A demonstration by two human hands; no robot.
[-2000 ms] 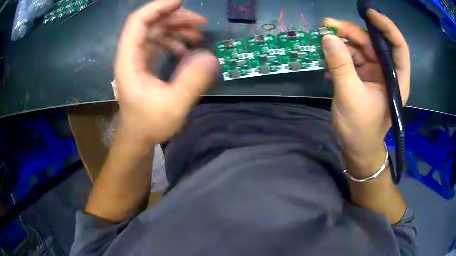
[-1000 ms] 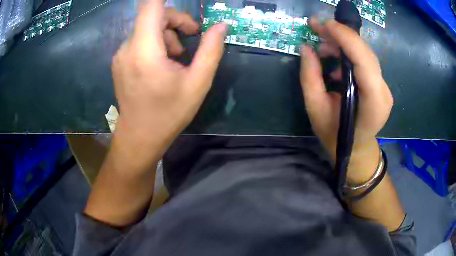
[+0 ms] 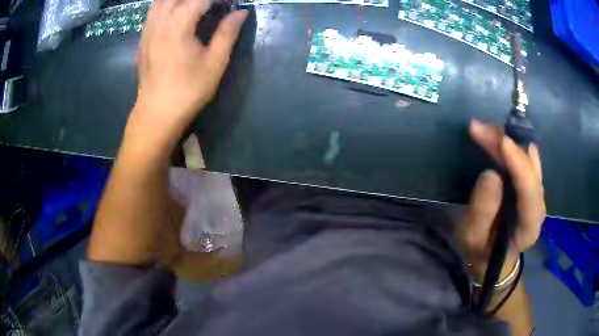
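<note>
A green PCB panel (image 3: 374,69) lies on the dark green bench in front of me, slightly tilted, with no hand on it. My right hand (image 3: 509,190) holds the soldering iron (image 3: 519,125) near the bench's front edge at the right, with the metal barrel pointing away from me. My left hand (image 3: 180,56) is at the upper left, away from the panel. Its thumb and fingers are apart around a dark area at the top edge, and I cannot tell whether it holds anything.
More PCB panels (image 3: 460,31) lie at the upper right, and another (image 3: 118,20) at the upper left by clear plastic packaging (image 3: 66,21). A blue bin (image 3: 579,26) is at the far right. A bagged box (image 3: 210,210) is below the bench edge.
The panel, earlier held up in my right hand, now lies free on the bench. My left hand has moved up and left. My right hand has moved right and towards me with the iron.
</note>
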